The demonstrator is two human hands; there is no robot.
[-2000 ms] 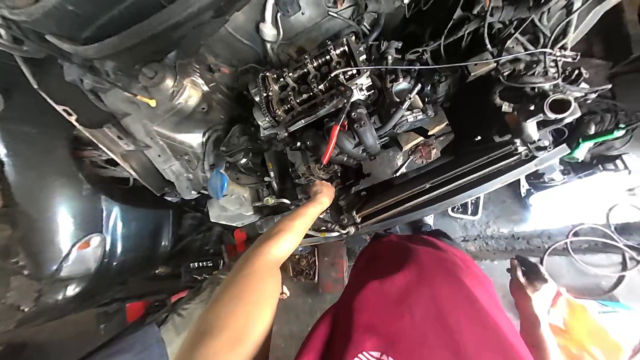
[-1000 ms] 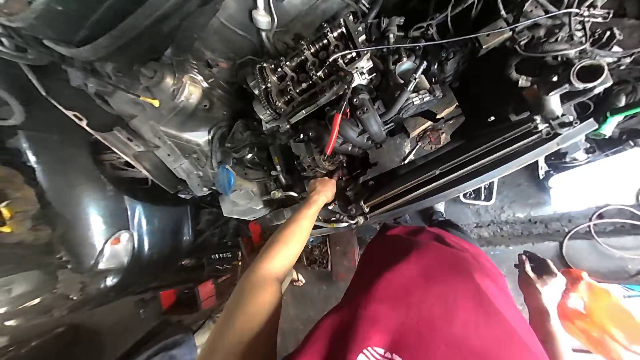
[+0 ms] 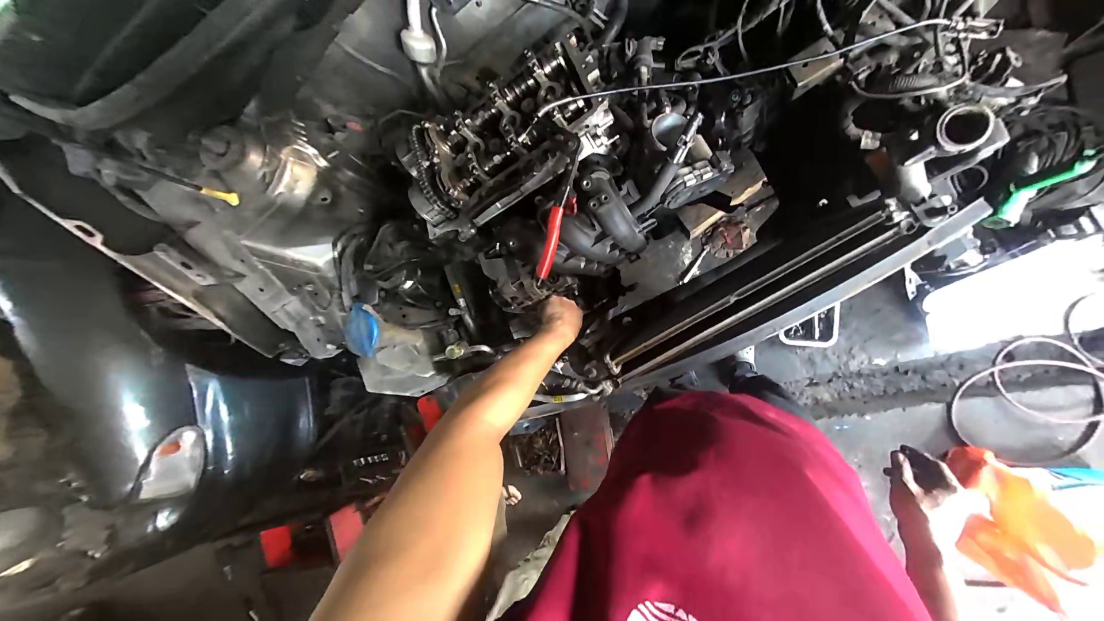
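My left hand (image 3: 562,316) reaches down into the engine bay beside the alternator (image 3: 517,285), its fingers hidden low among the parts. Just above it a red-handled tool (image 3: 550,241) leans against the intake manifold (image 3: 608,216). Behind stands the engine's open cylinder head, with bare camshafts (image 3: 509,103) and a timing chain (image 3: 423,164). My right hand (image 3: 925,483) is low at the right, palm up and blackened, beside an orange cloth (image 3: 1009,517). A dark patch or thing lies at its fingers; I cannot tell which.
The radiator (image 3: 742,302) and its front crossmember run diagonally before me. A blue-capped reservoir (image 3: 401,354) is at the left, near the fender (image 3: 78,328). A thin cable (image 3: 742,76) crosses above the engine. A hose (image 3: 1026,366) lies coiled on the floor at the right.
My left hand stays low beside the alternator, below the red-handled tool. My right hand remains near the orange cloth. The view has shifted slightly.
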